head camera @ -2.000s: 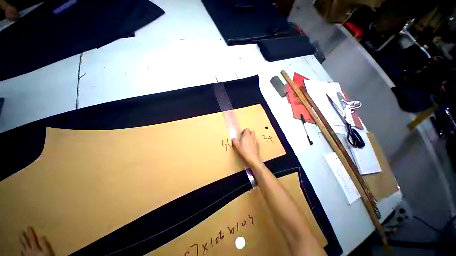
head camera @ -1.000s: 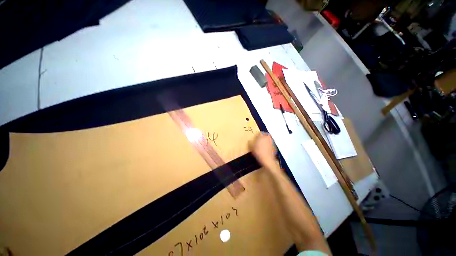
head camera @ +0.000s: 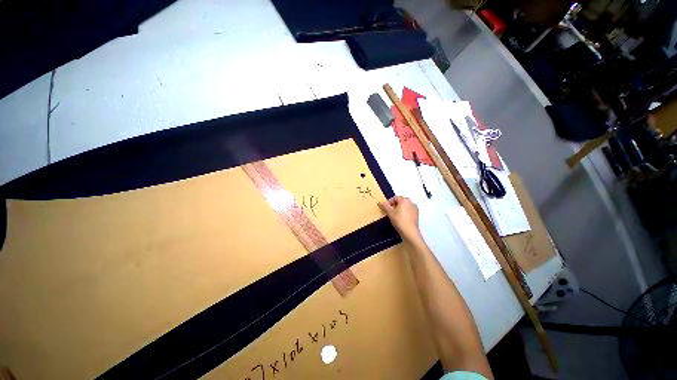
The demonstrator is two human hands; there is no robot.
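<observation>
A large tan card pattern (head camera: 148,260) with handwritten marks lies on navy-black fabric (head camera: 185,157). A second card pattern (head camera: 401,312), with handwritten numbers and a round hole, lies nearer me. A clear pinkish ruler (head camera: 301,226) lies slantwise across the first pattern, the dark gap and the second pattern's edge; no hand touches it. My right hand (head camera: 403,217) has its fingertips closed at the lower right corner of the first pattern; anything small inside them is hidden. Only a sliver of my left hand (head camera: 6,373) shows at the bottom left edge.
Right of the fabric are a grey block (head camera: 380,109), red card (head camera: 404,141), long wooden sticks (head camera: 464,194), black-handled shears (head camera: 491,182), a clip (head camera: 486,134) and papers (head camera: 473,241). Folded dark fabric (head camera: 390,48) lies at the far side. A fan (head camera: 653,315) stands beyond the table.
My right hand has let go of the ruler and moved right to the pattern's corner. The ruler now lies farther left on the pattern, more slanted. My left hand has almost left the picture.
</observation>
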